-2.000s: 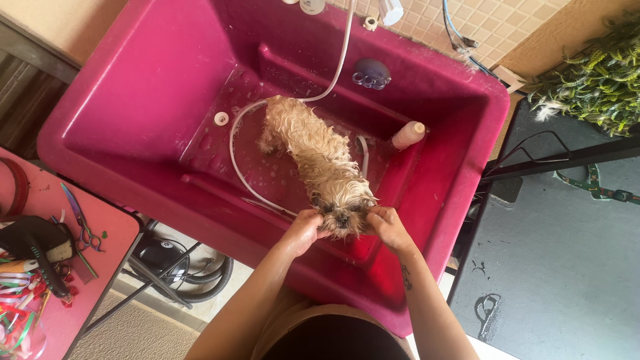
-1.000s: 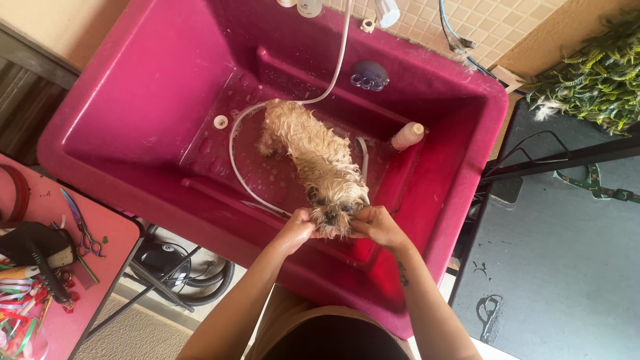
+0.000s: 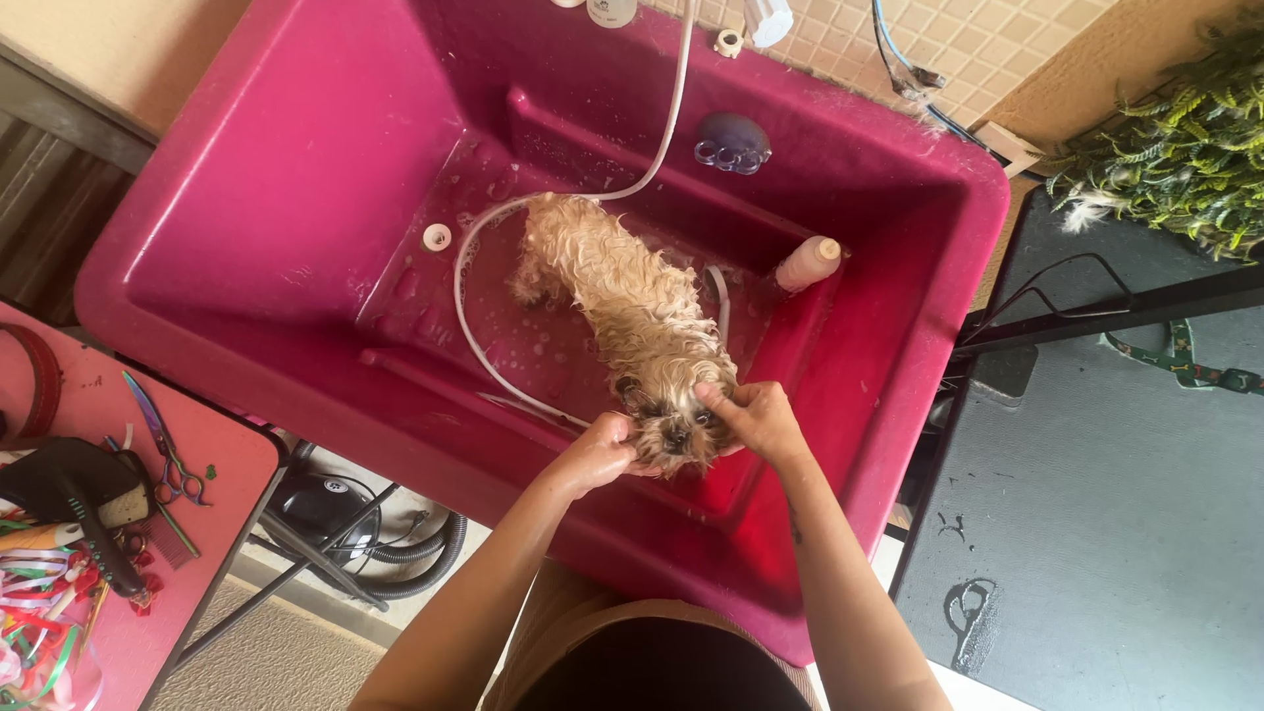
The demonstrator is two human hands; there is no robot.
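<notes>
A wet, cream-coloured dog stands in a deep magenta plastic tub, its head toward me near the front wall. My left hand holds the fur at the left of its muzzle, fingers partly hidden under the chin. On the other side of the face, my right hand grips the cheek, with the thumb on the forehead beside the eye. A white hose loops around the dog on the tub floor. A pale bottle stands toward the right side of the tub.
At left, a pink table bears scissors, a black-handled brush, a comb and ribbons. A dark grooming table with a black arm and a patterned strap stands at right. A black machine with a hose sits below.
The dog's head has tilted and shifted in my hands. My right thumb has moved up from beside the muzzle onto the forehead; my left hand stays at the other side of the face.
</notes>
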